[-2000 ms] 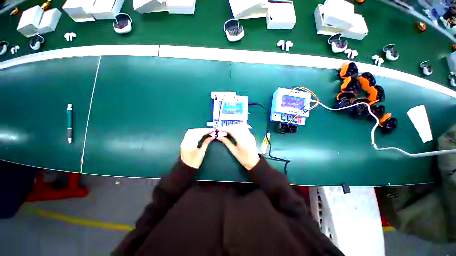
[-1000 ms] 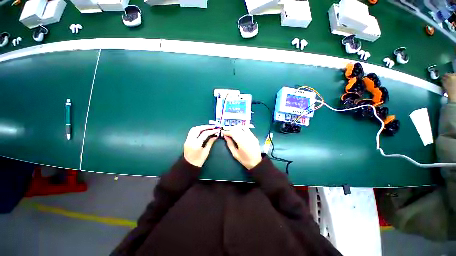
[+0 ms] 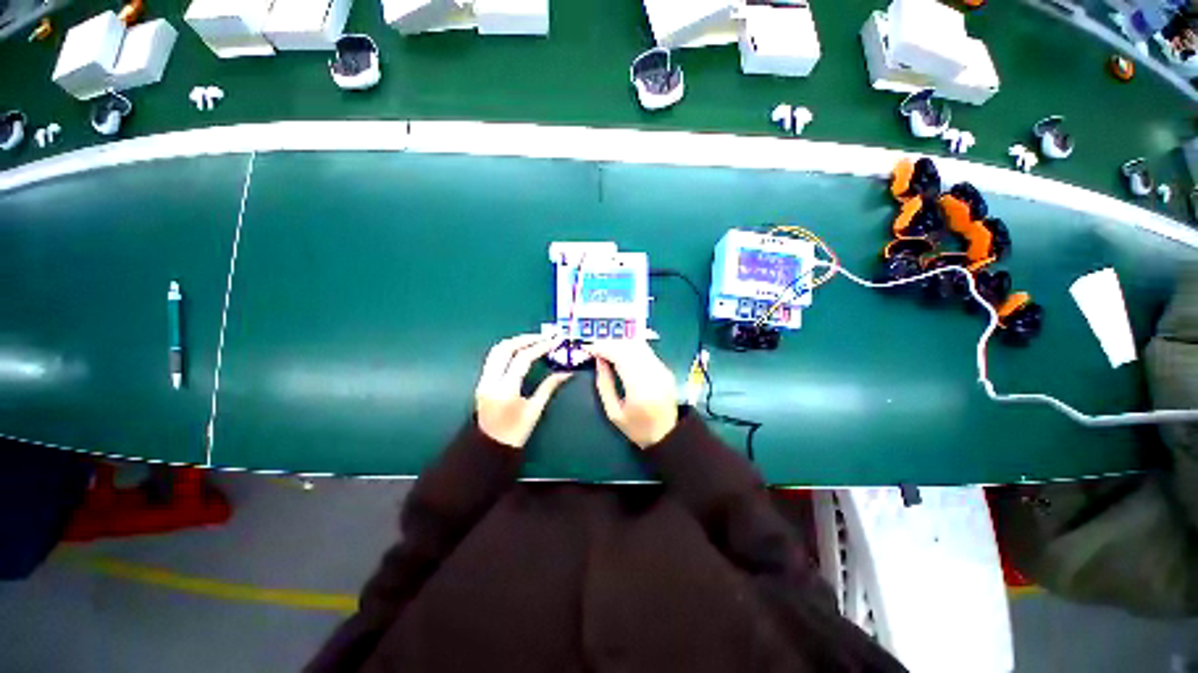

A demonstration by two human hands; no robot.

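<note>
My left hand [image 3: 512, 391] and my right hand [image 3: 639, 391] are at the front edge of the left earbud tester [image 3: 611, 289], which has a lit screen and buttons. Between my fingertips is a small black test fixture [image 3: 570, 355] with tiny white pieces on it, likely earbuds. The fingers of both hands touch or nearly touch the fixture's sides; whether they grip anything is too small to tell. The right earbud tester [image 3: 762, 270] stands to the right with its lit screen and a black fixture [image 3: 753, 338] at its front.
A teal pen [image 3: 175, 335] lies left. Orange-and-black round pieces [image 3: 949, 237], a thick white cable [image 3: 985, 345] and a paper slip [image 3: 1104, 320] lie right. Beyond the white rail [image 3: 526, 139], the belt carries white boxes [image 3: 778, 40], charging cases [image 3: 657, 80] and earbud pairs [image 3: 791, 117]. A person's sleeve shows far right.
My fingertips were together over the fixture and have now spread apart, showing the black fixture and white pieces between them. Another person's hand at the far right has gone from view.
</note>
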